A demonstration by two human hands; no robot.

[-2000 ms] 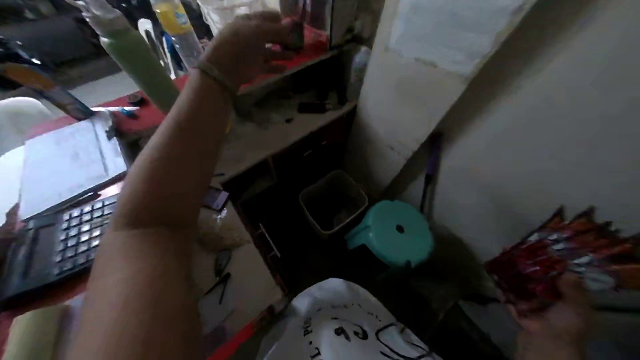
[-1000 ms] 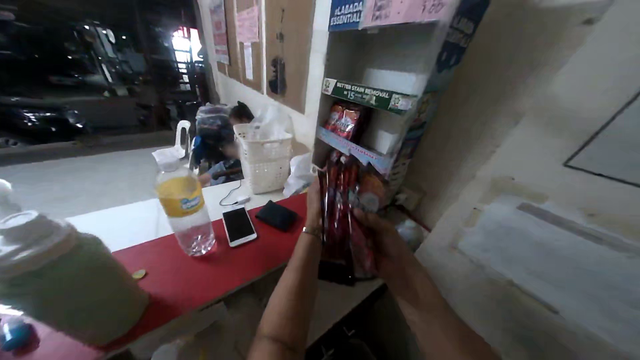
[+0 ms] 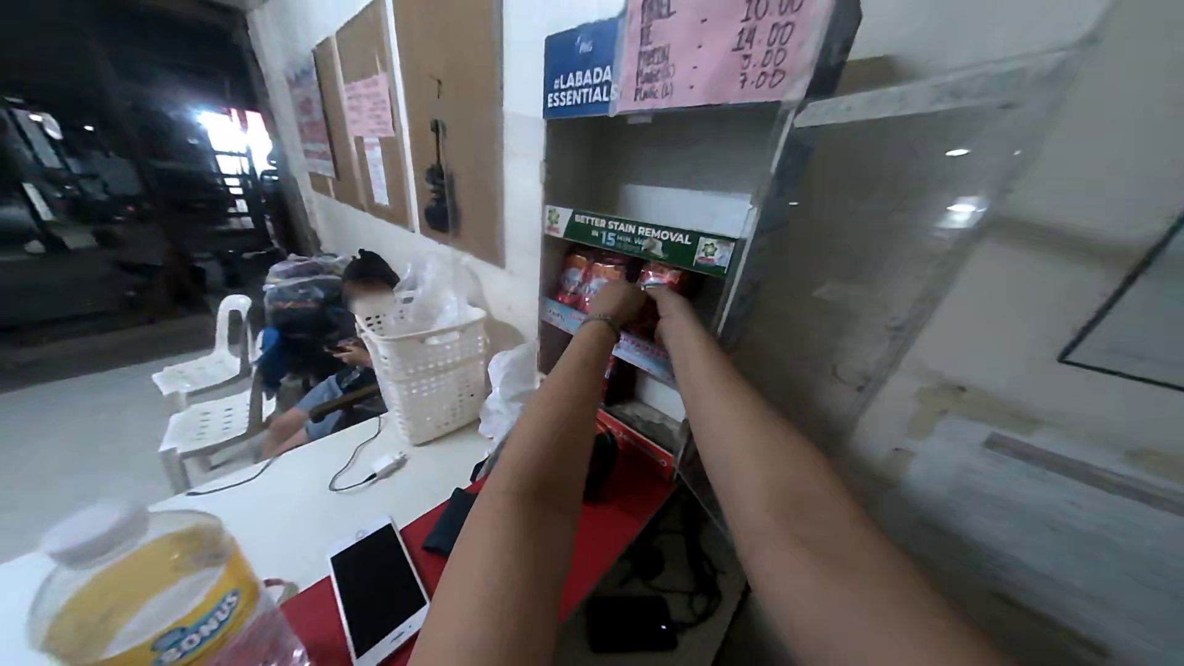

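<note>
Both my arms reach forward to the middle shelf of a display rack (image 3: 763,213). My left hand (image 3: 618,303), with a bracelet at the wrist, is at the front of red sachet packs (image 3: 575,277) standing on that shelf. Close beside it on the right, my right hand (image 3: 668,310) is shut on a red sachet pack (image 3: 660,275). Whether the left fingers grip a pack is hidden by the back of the hand. A green printed strip (image 3: 638,239) runs along the shelf edge above the hands.
A white plastic basket (image 3: 435,370) with clear bags stands on the white table (image 3: 277,499), near a charger (image 3: 384,465). A smartphone (image 3: 379,592), a dark pouch (image 3: 450,523) and a plastic bottle (image 3: 166,592) are nearer. A seated person (image 3: 356,351) is behind the basket, by white chairs (image 3: 217,351).
My hands, which held red sachet packs together in front of the rack, have moved forward onto its middle shelf. The view has swung from the bin and stool up to the rack.
</note>
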